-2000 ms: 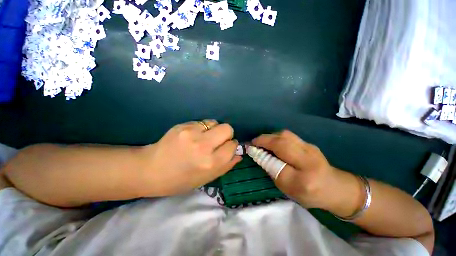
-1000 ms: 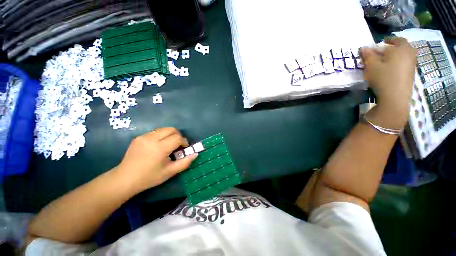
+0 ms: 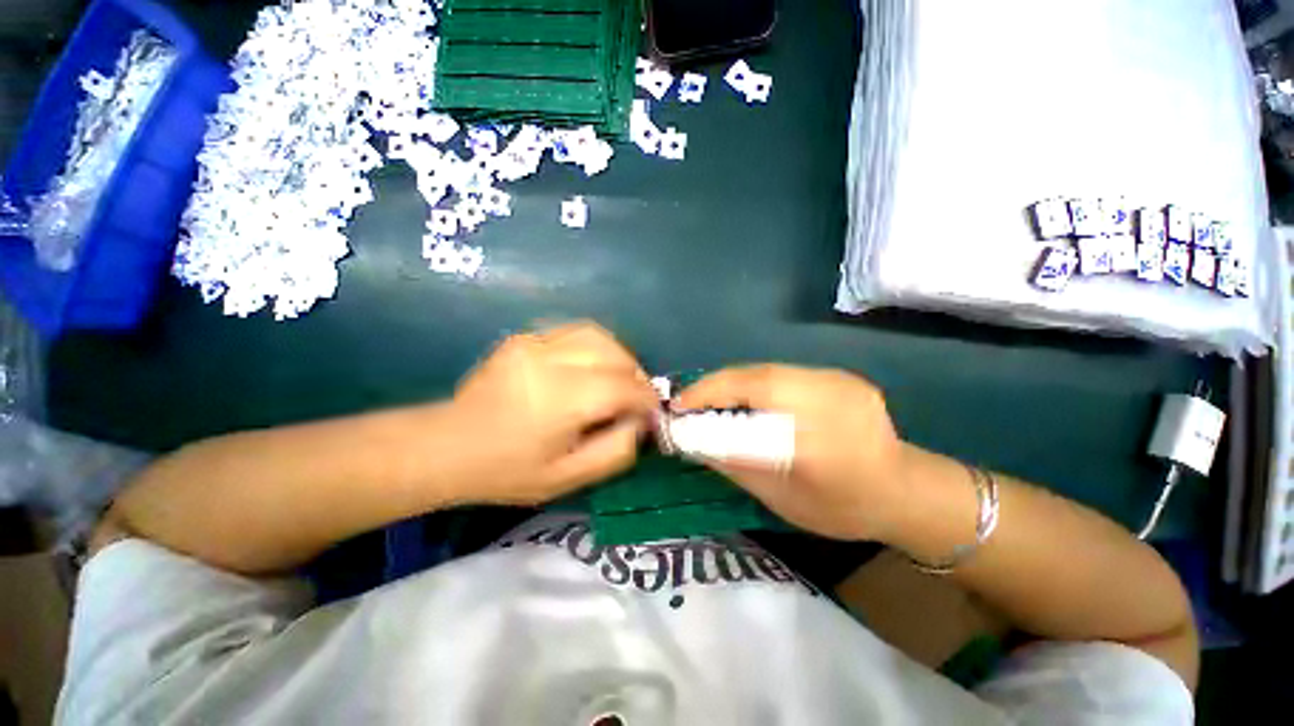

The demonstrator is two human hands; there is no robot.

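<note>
The green PCB panel (image 3: 667, 508) lies close to my chest, its far part covered by my fingers. My left hand (image 3: 556, 414), slightly blurred, is closed at the panel's far left part. My right hand (image 3: 806, 443) meets it there, with white ribbed tape (image 3: 735, 438) on one finger. A tiny whitish square component (image 3: 661, 387) shows between the fingertips of both hands; its exact seating is hidden. Loose square components (image 3: 1100, 255) lie in two uneven rows on the white sheet-covered stack (image 3: 993, 142) at right.
A pile of punched white pieces (image 3: 277, 170) lies at left, beside a blue bin (image 3: 121, 270) holding clear plastic. Spare green panels (image 3: 532, 64) and a black phone (image 3: 710, 26) are at the back. A white charger plug (image 3: 1186, 431) is at right.
My right hand has come back from the components on the white stack to the panel and meets my left hand. The view has shifted, and the panel is turned and mostly covered.
</note>
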